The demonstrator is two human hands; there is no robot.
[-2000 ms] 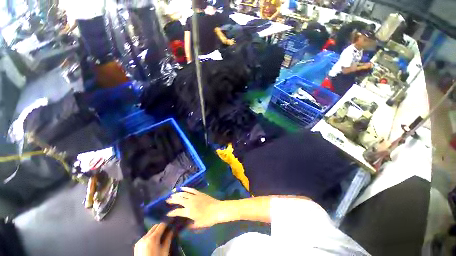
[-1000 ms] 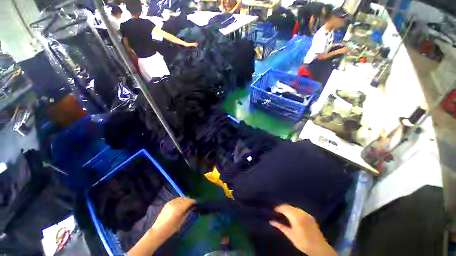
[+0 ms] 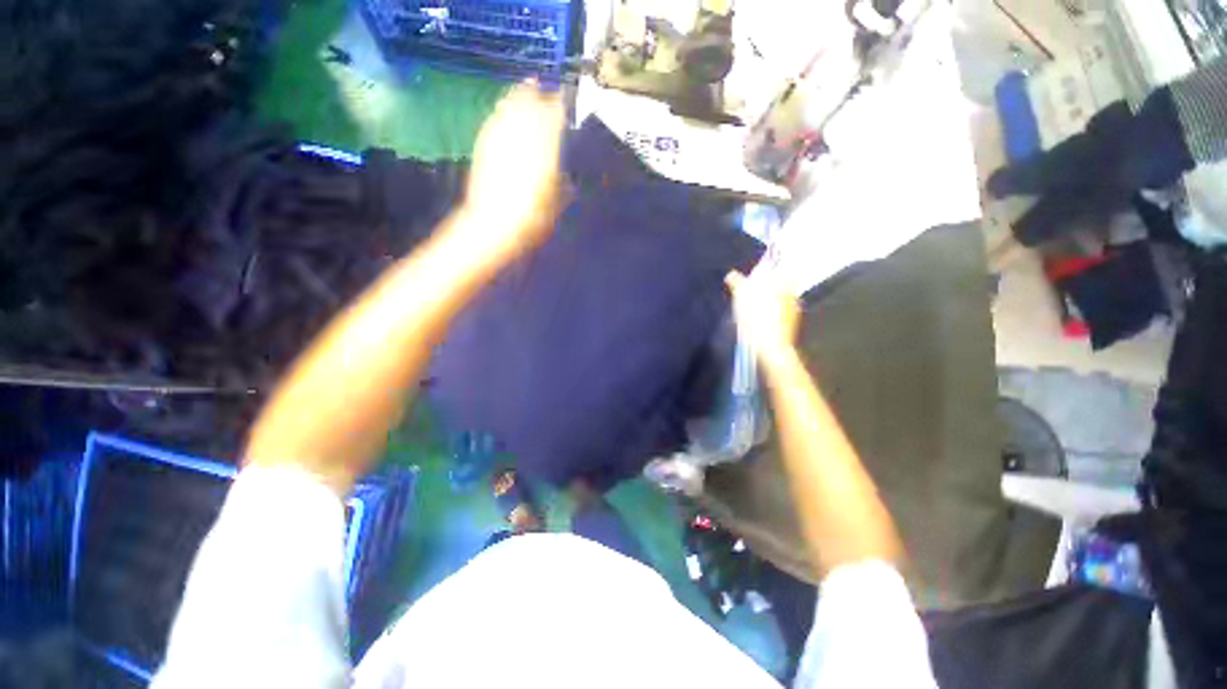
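A dark navy garment, likely a skirt (image 3: 579,323), hangs spread between my hands, narrower at its far end and wider toward me. My left hand (image 3: 518,162) is at its far left corner, fingers blurred, and appears to hold it. My right hand (image 3: 764,307) is at its right corner, fingers closed at the cloth's edge. What lies under the garment is hidden.
A black garment heap (image 3: 175,242) fills the left. A blue crate (image 3: 84,538) stands lower left, another blue crate (image 3: 471,30) at the top. An olive-brown cloth (image 3: 895,404) lies on the side table at right. A sewing machine (image 3: 666,57) stands beyond.
The view has turned right and down, from the crate and heap toward the side table. My hands have moved from low in front to farther out, with the navy garment now spread between them.
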